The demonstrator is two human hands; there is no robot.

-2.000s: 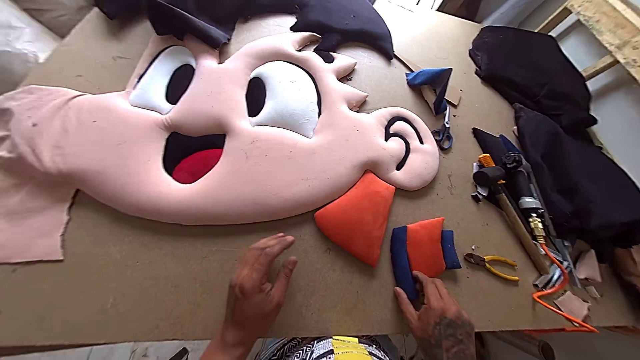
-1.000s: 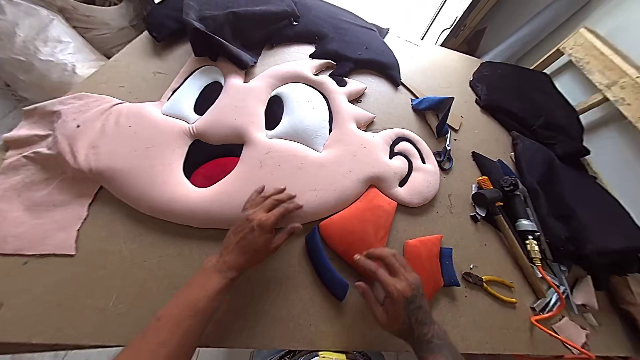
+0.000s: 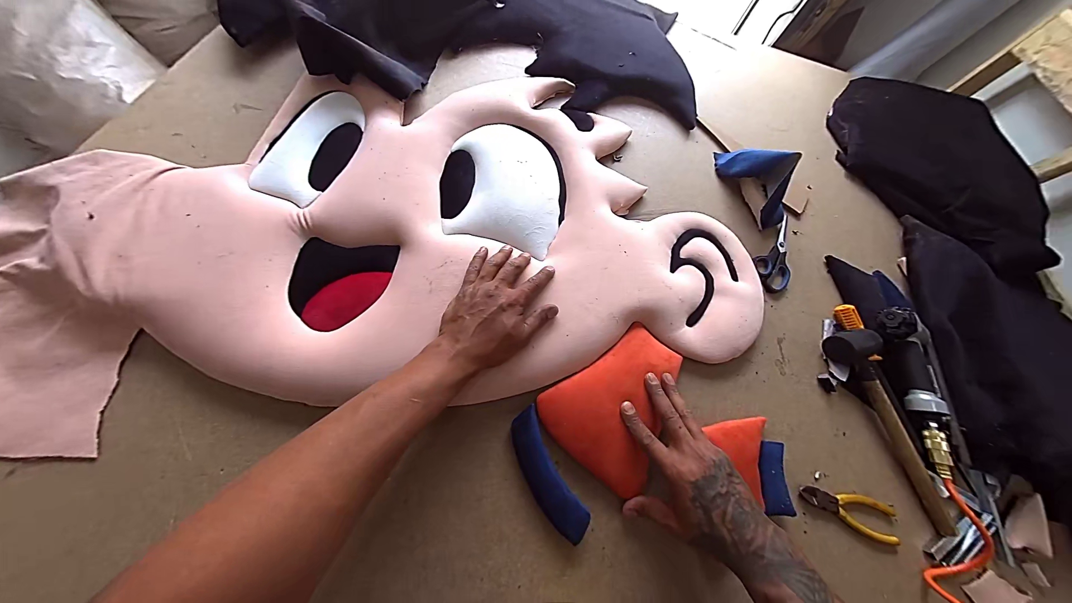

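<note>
A large padded cartoon face covered in pink fabric lies on the table, with white eyes and a red tongue. My left hand rests flat on its cheek below the right-hand eye, fingers apart. My right hand touches an orange padded piece with its fingertips, thumb at the lower edge. That piece meets the face just below the ear. Along its left side lies a curved dark blue strip. Partly behind my right hand are a smaller orange piece and a short blue piece.
Yellow-handled pliers, a mallet and an air tool with an orange hose lie at the right. Scissors and blue fabric sit beyond the ear. Black fabric covers the right edge; more dark fabric overlaps the top.
My left hand has moved from the table onto the face's cheek. The long blue strip has gone from beside the smaller orange piece to the larger one's left side, where my right hand now rests.
</note>
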